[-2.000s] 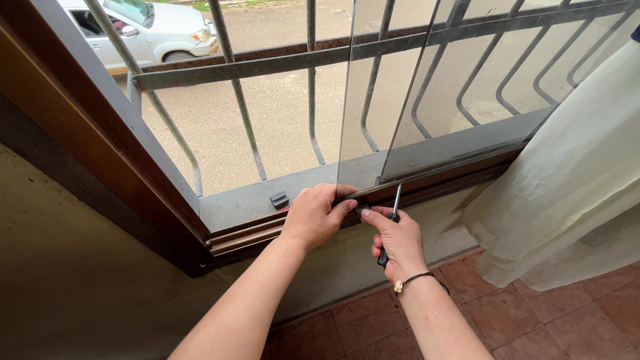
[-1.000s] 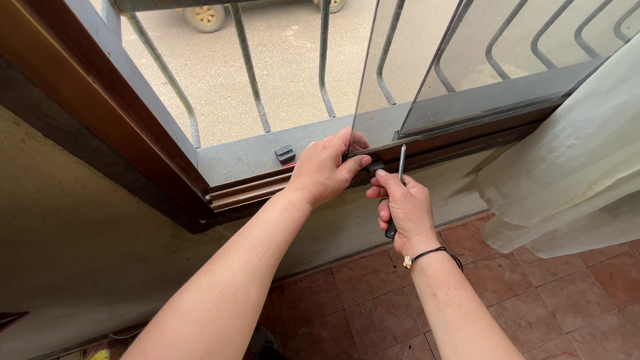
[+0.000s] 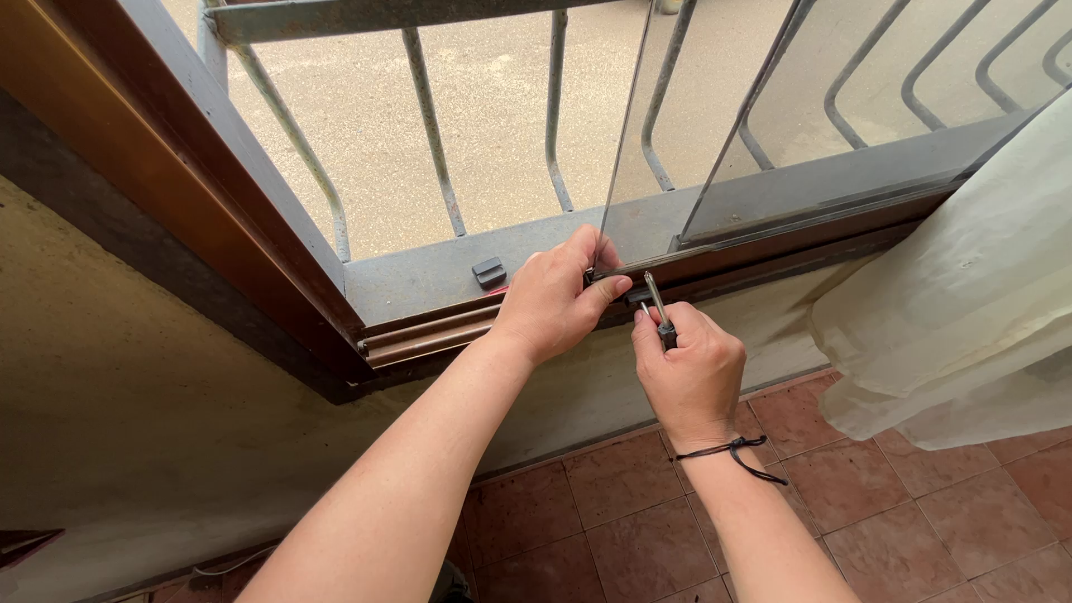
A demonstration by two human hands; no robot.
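Observation:
My left hand (image 3: 557, 293) grips the lower corner of a sliding glass pane (image 3: 662, 159), its thumb on the near side and its fingers partly behind the glass. Just right of it, my right hand (image 3: 691, 360) is closed around a screwdriver (image 3: 658, 303) whose metal shaft points up toward the pane's bottom edge. A small dark part (image 3: 640, 296) with a short metal piece sits at my right thumb and fingertip; its exact kind is unclear. Both hands are at the brown window track (image 3: 435, 337). A small dark grey block (image 3: 489, 272) lies on the sill left of my left hand.
Metal window bars (image 3: 431, 134) stand beyond the grey sill (image 3: 394, 289). The brown window frame (image 3: 193, 184) rises at the left. A whitish curtain (image 3: 946, 310) hangs at the right, over a reddish tiled floor (image 3: 888, 519). A red item is partly hidden beside the dark block.
Both hands stay at the pane's lower corner, with the screwdriver still in the right one. The white vehicle outside has gone almost out of view as the camera view shifted.

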